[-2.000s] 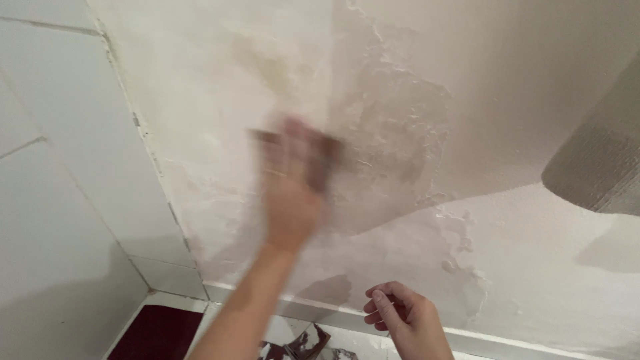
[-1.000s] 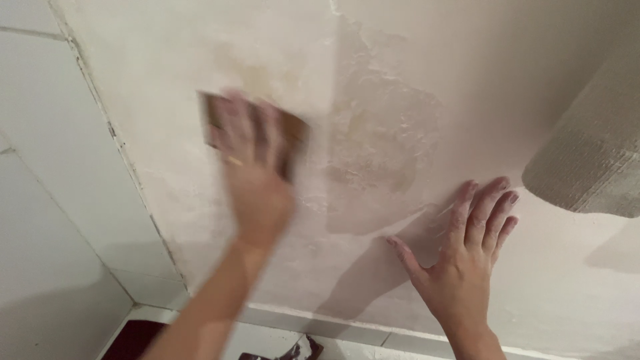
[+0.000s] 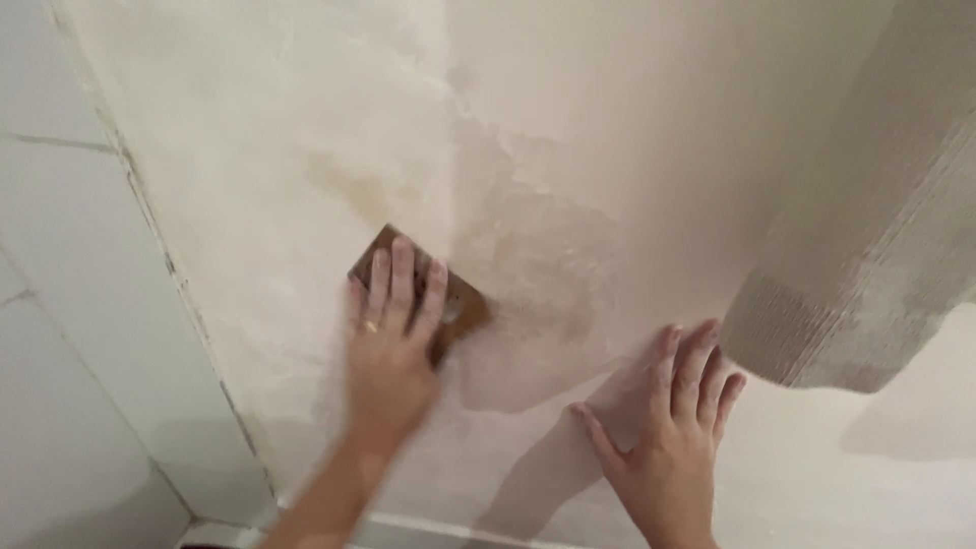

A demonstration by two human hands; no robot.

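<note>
My left hand [image 3: 393, 335] lies over a flat brown sheet [image 3: 467, 301], which looks like sandpaper, and holds it flat against the pale plastered wall [image 3: 656, 152]. Its fingers spread across the sheet, whose corners stick out past them. The wall beside the sheet has a rough, flaking patch [image 3: 557, 259] and a yellowish stain [image 3: 351, 183]. My right hand [image 3: 671, 427] rests on the wall lower right, fingers apart, holding nothing. Whitish dust shows on the fingertips of both hands.
White wall tiles [image 3: 69, 320] meet the plaster at a chipped joint on the left. A grey-beige textured cloth [image 3: 831, 328], perhaps a towel, hangs at the right close to my right hand. A ledge [image 3: 450, 530] runs along the bottom of the wall.
My right hand was off the wall two seconds ago, fingers curled; it now lies spread on it. My left hand has kept moving over the wall with the brown sheet.
</note>
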